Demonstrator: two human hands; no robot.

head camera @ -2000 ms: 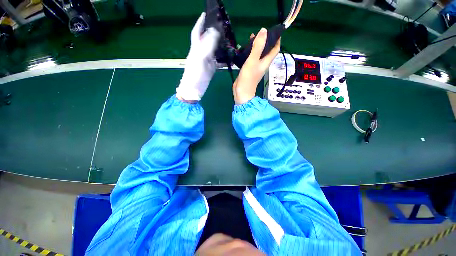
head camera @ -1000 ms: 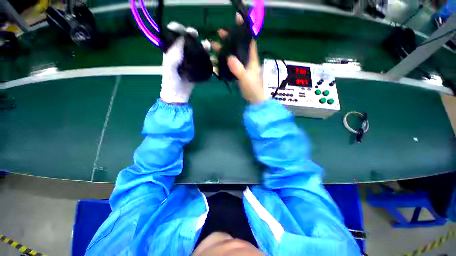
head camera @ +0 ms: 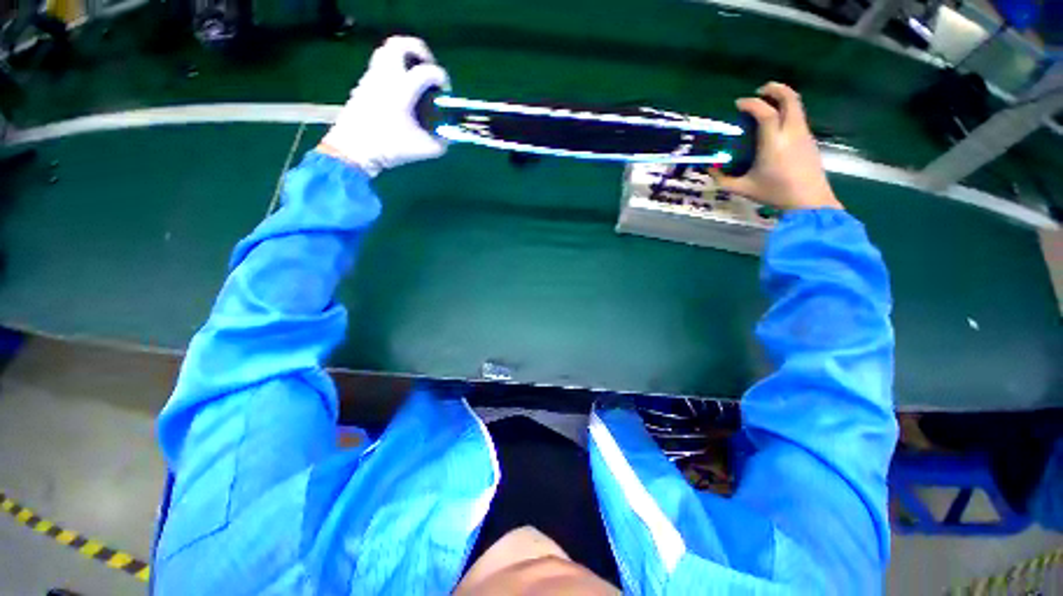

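Note:
A black gaming headset [head camera: 583,130] is held crosswise above the worktop, its two headband arcs glowing white-blue with the dark inner strap between them. My left hand [head camera: 391,107], in a white glove, grips the left earcup end. My right hand [head camera: 783,151], bare, grips the right earcup end. The white-grey headset tester [head camera: 688,219] stands on the worktop behind and below the headset's right half. The headset and my right hand cover its display and part of its buttons.
The green worktop [head camera: 501,279] ends at a white rail [head camera: 233,114]. Beyond it, dark headsets lie on the green conveyor at the upper left [head camera: 216,21] and upper right [head camera: 950,99]. A slanted grey post [head camera: 991,140] stands at the right. A blue stool [head camera: 962,495] is at the lower right.
My hands have spread wide apart, stretching the headset sideways. Its headband now lies level and faces me. Its glow went from unlit to pink-purple to white-blue.

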